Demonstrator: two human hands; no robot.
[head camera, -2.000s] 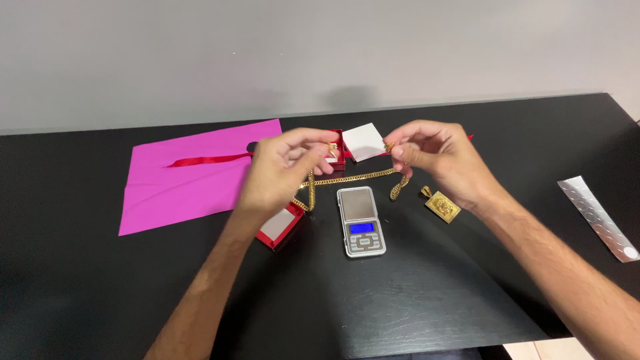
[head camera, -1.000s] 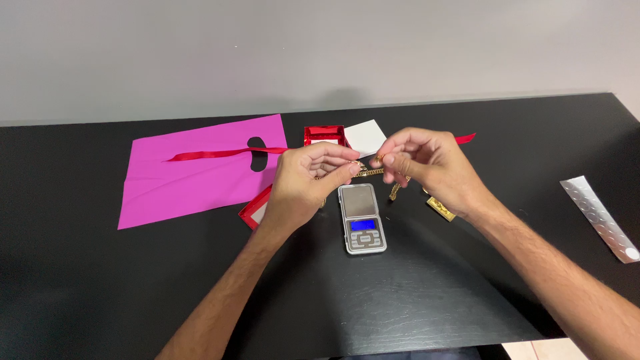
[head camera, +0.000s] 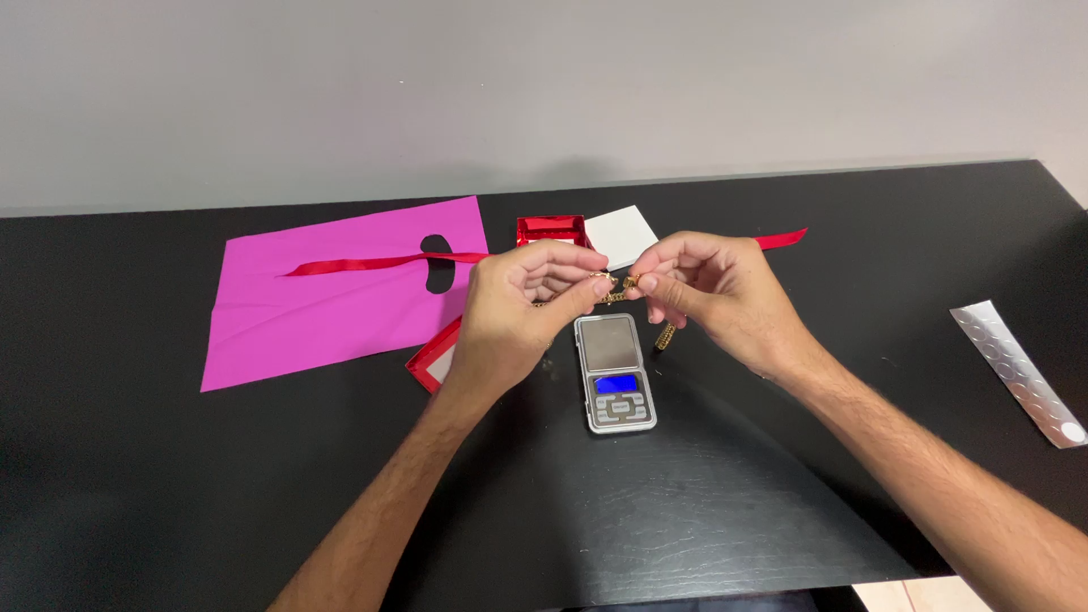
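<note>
Between thumb and forefinger, my left hand (head camera: 527, 314) pinches the clasp end of a gold-coloured chain (head camera: 614, 297). My right hand (head camera: 714, 293) grips the chain's other end, close to the clasp. Part of the chain dangles below my right fingers, and my hands hide much of the rest. Just below both hands, a silver pocket digital scale (head camera: 618, 408) lies on the black table, its display lit blue and its metal plate bare. The gold pendant seen earlier is hidden.
A pink plastic bag (head camera: 340, 314) lies at left under a red ribbon (head camera: 365, 264). Behind my hands are a red box (head camera: 551, 228) and a white square piece (head camera: 623, 236). Another red box part (head camera: 432, 361) is partly behind my left hand. A silver sticker strip (head camera: 1016, 370) lies at right.
My hands have come together above the scale, bringing the chain's ends close to each other. The pendant, visible right of the scale before, is now covered by my right hand.
</note>
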